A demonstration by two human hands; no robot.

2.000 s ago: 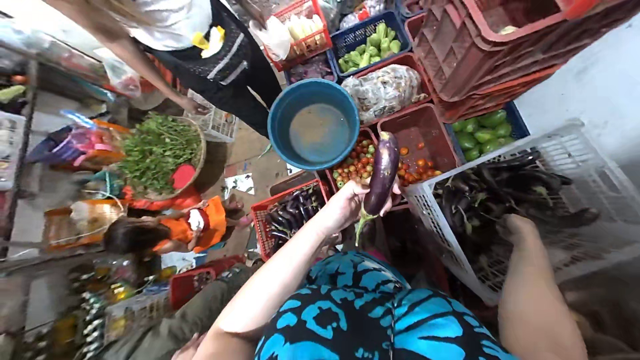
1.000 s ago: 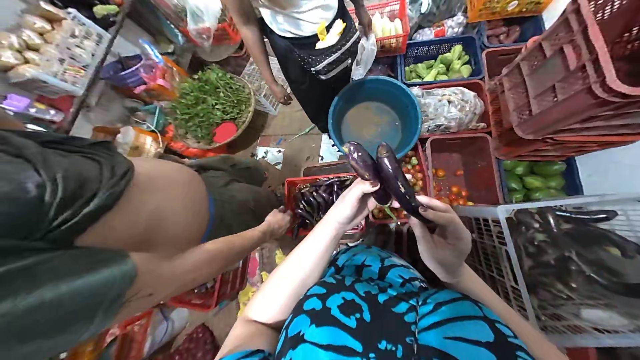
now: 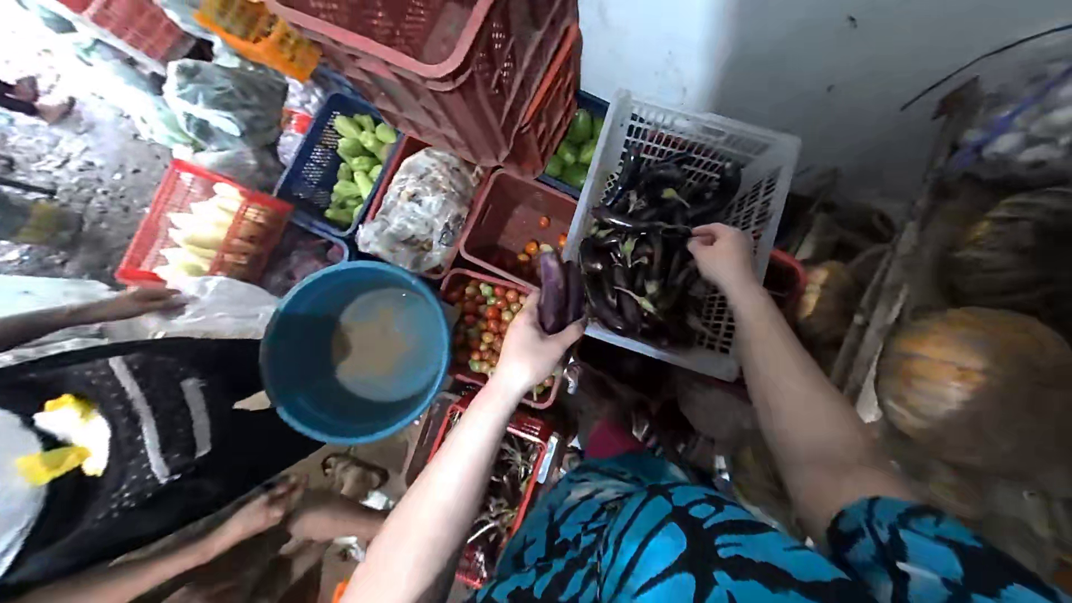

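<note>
My left hand (image 3: 536, 339) is closed around two purple eggplants (image 3: 559, 289), held upright side by side above the tomato crate (image 3: 481, 322). Right of it stands a white plastic crate (image 3: 775, 167) with many dark eggplants (image 3: 645, 276) inside. Over that crate's right part, my right hand (image 3: 722, 255) pinches the stem end of a dark eggplant (image 3: 628, 222) lying on top of the others.
A blue plastic tub (image 3: 356, 431) with cloudy water stands at left, beside a person in dark clothing (image 3: 167, 435). Stacked red crates (image 3: 435, 75) rise behind. Green vegetables (image 3: 360, 163) fill a blue crate; white radishes (image 3: 205, 230) fill a red one. Pumpkins (image 3: 963, 377) lie at right.
My right hand has left the eggplants held before me and moved to the white crate, onto another eggplant. The two eggplants stay in my left hand. The view has swung right.
</note>
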